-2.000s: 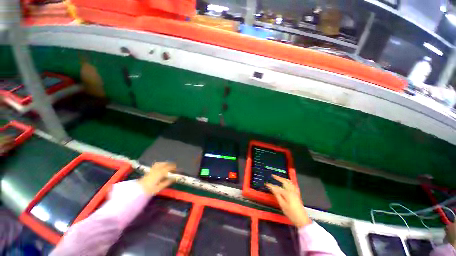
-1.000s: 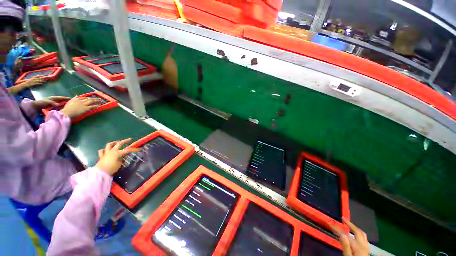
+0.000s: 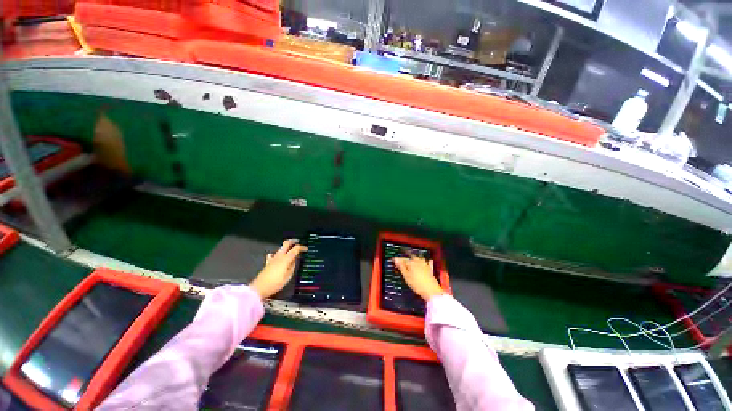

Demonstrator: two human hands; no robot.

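Observation:
A tablet without a tray (image 3: pixel 331 269) lies on the dark grey mat (image 3: pixel 233 258), its screen dark with rows of small text. My left hand (image 3: pixel 278 269) is at its upper left edge, fingertips touching or just over it. To its right, a tablet (image 3: pixel 399 281) with similar text sits in a single-slot orange-red tray (image 3: pixel 409 323). My right hand (image 3: pixel 417 275) is over this screen, fingers spread and pointing at the upper part. Neither hand grips anything.
A three-slot orange-red tray (image 3: pixel 290 365) with dark tablets lies nearest me, partly under my sleeves. A single-slot tray (image 3: pixel 148 325) is at left. A white tray (image 3: pixel 559 385) with tablets and thin cables (image 3: pixel 618 331) is at right. Orange-red foam (image 3: pixel 385 84) lines the shelf.
The view has swung back right. My left hand has moved from the left single-slot tray to the bare tablet. My right hand has moved from the tray's lower edge onto the screen.

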